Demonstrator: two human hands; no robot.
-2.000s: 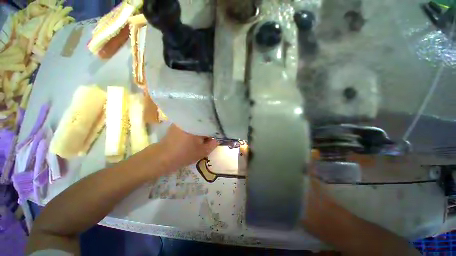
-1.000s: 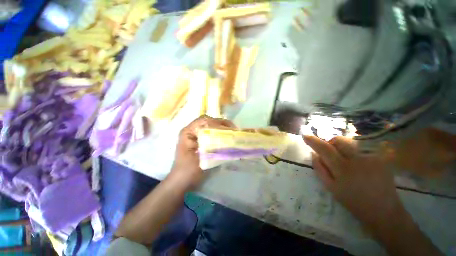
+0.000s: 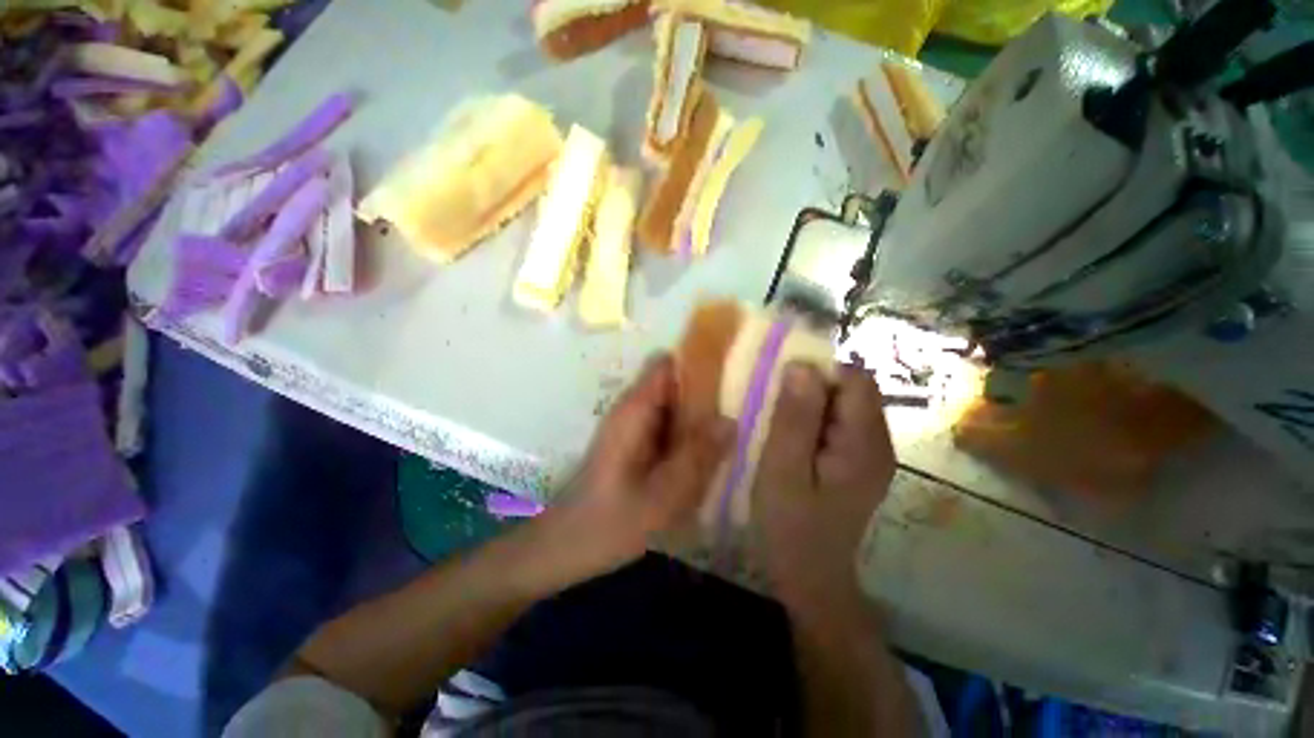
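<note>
A joined piece (image 3: 752,378) stands upright between my hands in front of the machine. It shows an orange-tan face at left, then pale yellow with a purple line. My left hand (image 3: 646,459) grips its left side. My right hand (image 3: 821,454) grips its right side, fingers over the yellow part. Its lower end is partly hidden by my hands. The sewing machine head (image 3: 1066,202) is at the right, its lamp glowing over the needle plate (image 3: 911,378).
Yellow strips (image 3: 559,216) and a wide yellow piece (image 3: 468,170) lie left of centre. Purple strips (image 3: 267,231) lie on the table's left. Sewn bands (image 3: 677,180) lie at the far side. A purple pile (image 3: 58,461) is beyond the left edge. An orange-brown patch (image 3: 1088,425) is right of the needle.
The piece has moved from beside the needle to in front of me and turned upright. My right hand has left the needle area and now holds it too. The view has shifted, uncovering the table.
</note>
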